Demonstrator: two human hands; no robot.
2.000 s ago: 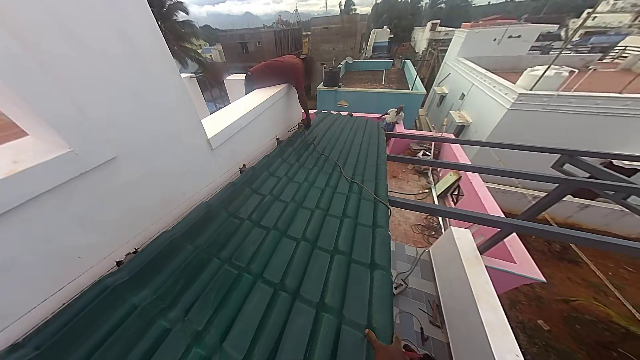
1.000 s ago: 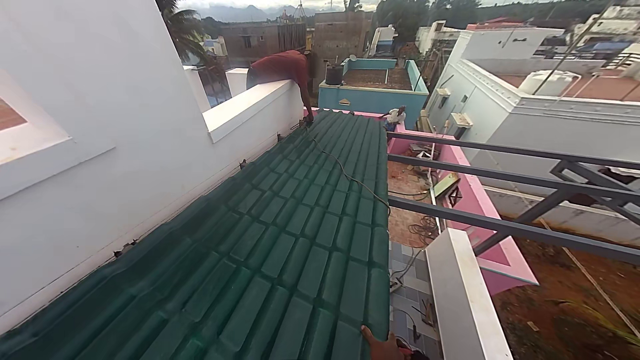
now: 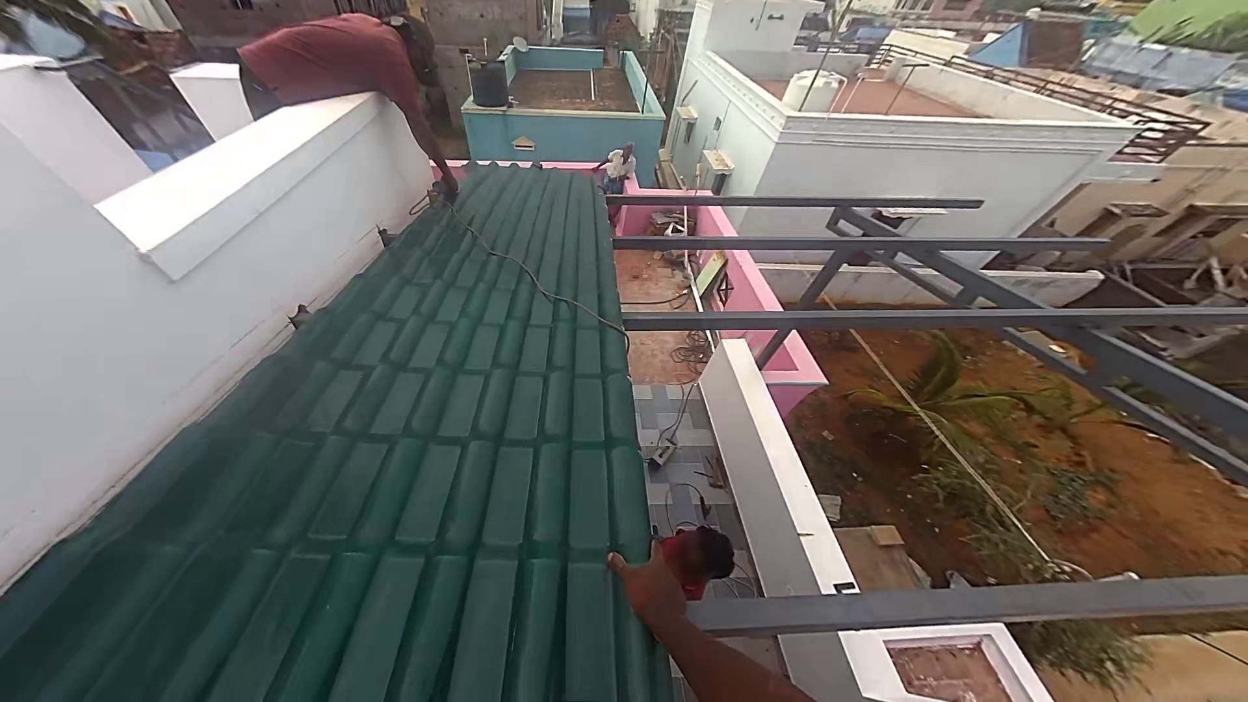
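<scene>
Green tile-profile roofing sheets (image 3: 507, 419) slope away from me in a long strip beside a white wall. My right hand (image 3: 648, 585) grips their right edge, thumb on top and the fingers hidden below. My left hand is out of view. At the far left end, a person in a red shirt (image 3: 336, 58) leans over the parapet, one arm down to the sheet's edge, at a cable (image 3: 536, 283) that crosses the sheets.
Grey steel beams (image 3: 877, 319) stick out right of the sheets. Below are a person's head (image 3: 712, 554), a tiled floor (image 3: 682, 419) with cables, and a white parapet (image 3: 770, 468). Another person (image 3: 617, 166) is at the far end. A white wall (image 3: 146, 341) borders the left.
The view has tilted down and turned right. A person's head now shows below, beside my right hand, which stays on the sheet's edge. The leaning person remains at the far end.
</scene>
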